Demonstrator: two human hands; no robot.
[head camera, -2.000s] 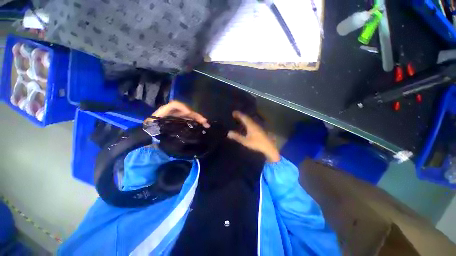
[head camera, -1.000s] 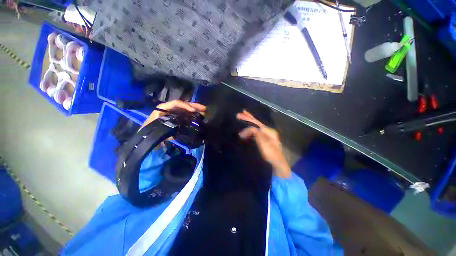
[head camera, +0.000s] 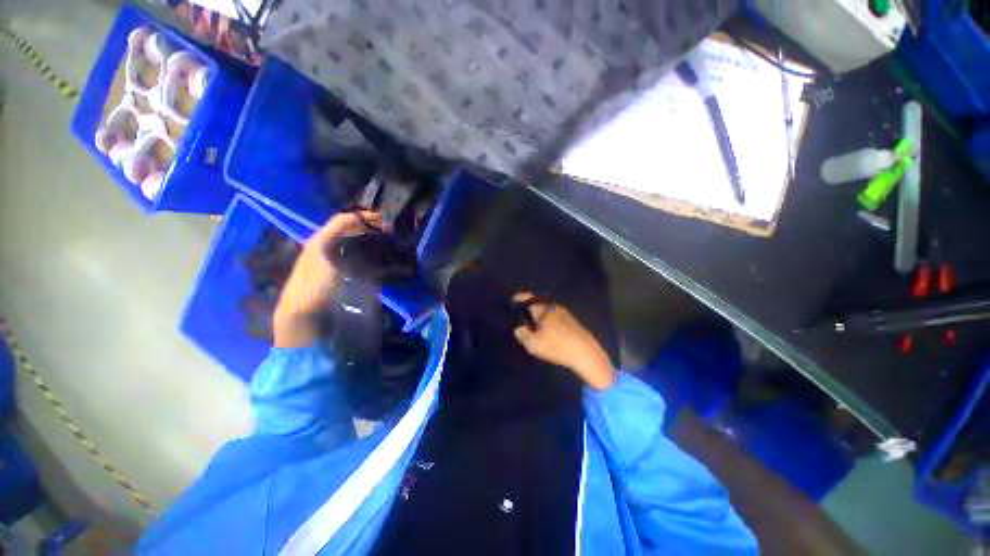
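Black headphones (head camera: 350, 315) hang over my lap, blurred and dark against the clothing. My left hand (head camera: 313, 277) is curled around their upper part; its fingertips are partly lost in the dark shape. My right hand (head camera: 562, 339) is over the middle of the lap, apart from the headphones, with thumb and fingers closed on a thin black piece (head camera: 531, 313), perhaps a cable end.
Patterned grey cloth (head camera: 434, 81) drapes over the bench edge. On the black bench lie a record sheet (head camera: 673, 136) with a pen (head camera: 719, 141), a green-handled tool (head camera: 888, 176), a flat grey strip (head camera: 910, 223) and red handles (head camera: 923, 279). Blue bins (head camera: 217, 136) stand at the left.
The headphones have turned from a clearly visible ring to a steeper, blurred shape. My right hand has closed its fingers and moved slightly lower. The view has shifted, showing an off-white box at top right.
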